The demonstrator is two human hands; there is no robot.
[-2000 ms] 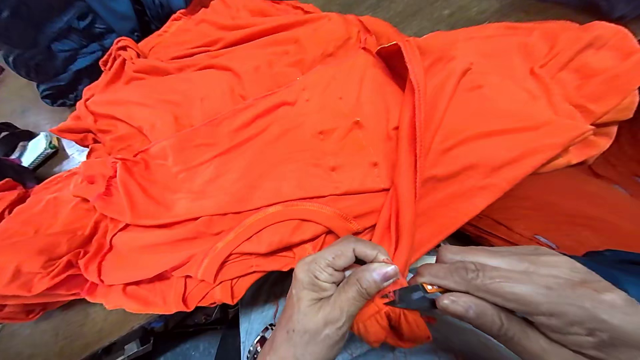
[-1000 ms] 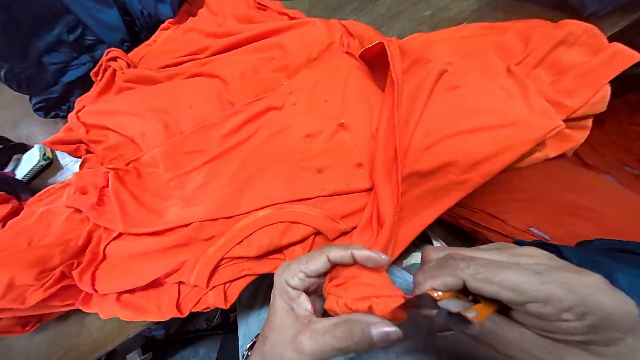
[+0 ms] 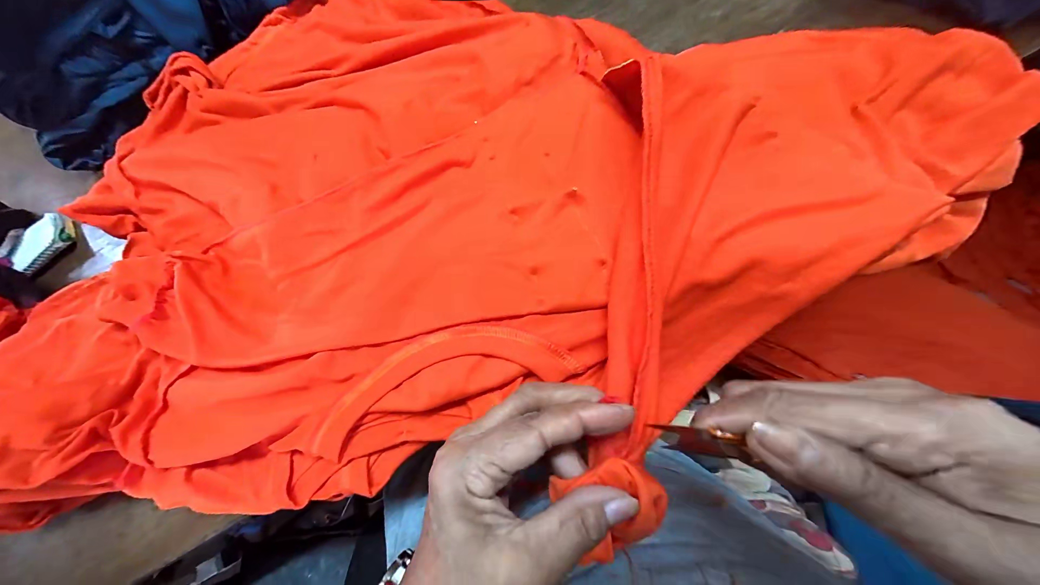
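A bright orange knit garment [image 3: 390, 211] lies spread and wrinkled over the table, its ribbed neckline curving near the front edge. My left hand [image 3: 528, 487] pinches a bunched end of the orange fabric [image 3: 638, 500] between thumb and fingers, past the table's front edge. From the right, my right hand [image 3: 861, 455] grips a small cutting tool with an orange handle, probably thread snips [image 3: 699, 439]. Its dark pointed tip touches or nearly touches the gathered fabric just above the bunch. My fingers hide most of the handle, so its exact form is unclear.
Dark navy garments [image 3: 97, 73] are heaped at the upper left. At the left edge lies a small white and green item [image 3: 47, 244]. More orange fabric [image 3: 894, 325] lies at the right. Grey cloth [image 3: 691, 520] and patterned cloth [image 3: 804, 532] show below my hands.
My left hand has shifted its hold on the bunched fabric, which now hangs below my fingers. The tool in my right hand has moved up to the narrow part above the bunch.
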